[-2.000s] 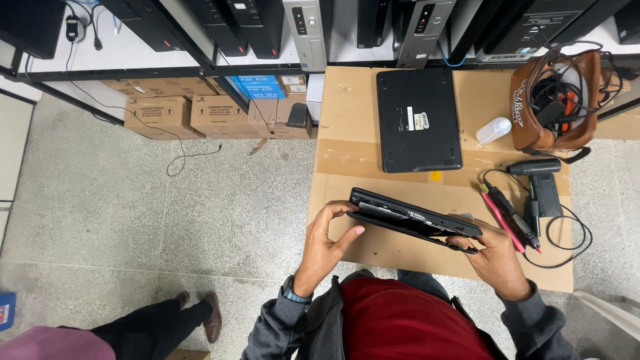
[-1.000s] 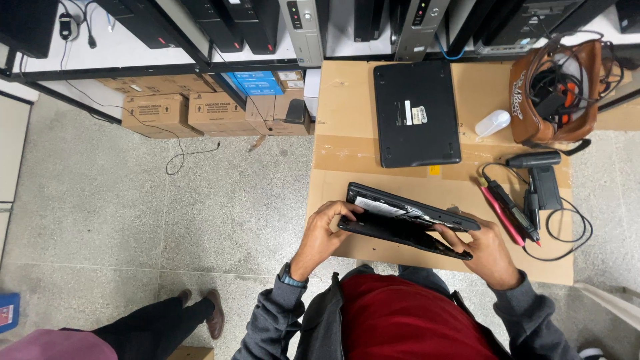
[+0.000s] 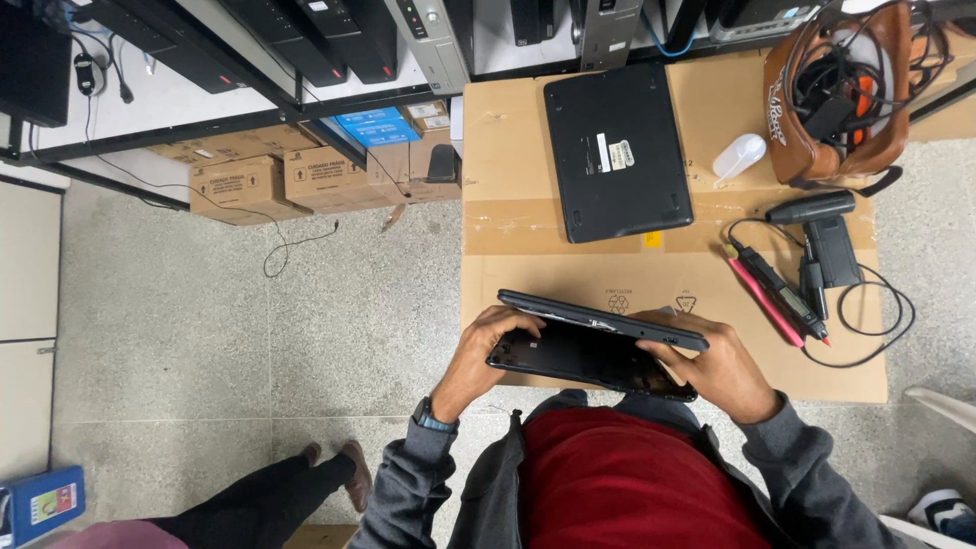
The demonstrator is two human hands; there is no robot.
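Observation:
Near the front edge of the cardboard surface, a black laptop body point(image 3: 610, 316) is held tilted, its black bottom cover point(image 3: 587, 357) parted from it below. My left hand point(image 3: 488, 347) grips the left end, fingers in the gap between the two parts. On the right end is my right hand point(image 3: 713, 366), its thumb in the gap and its other fingers partly hidden behind the body. Farther back, a second black laptop point(image 3: 619, 152) lies closed with its underside up. To its right is a translucent white plastic object point(image 3: 740, 158).
A brown bag point(image 3: 839, 164) of cables stands back right. Before it lie a corded pen-shaped electric screwdriver point(image 3: 779, 293), a pink-handled tool point(image 3: 762, 299) and a black device point(image 3: 831, 248). Shelves point(image 3: 252, 107) with computers run behind. Another person's legs point(image 3: 267, 488) show lower left.
The gap between the laptop body and its cover has widened, and the cover's inner side now shows more. Both hands remain at the laptop's two ends.

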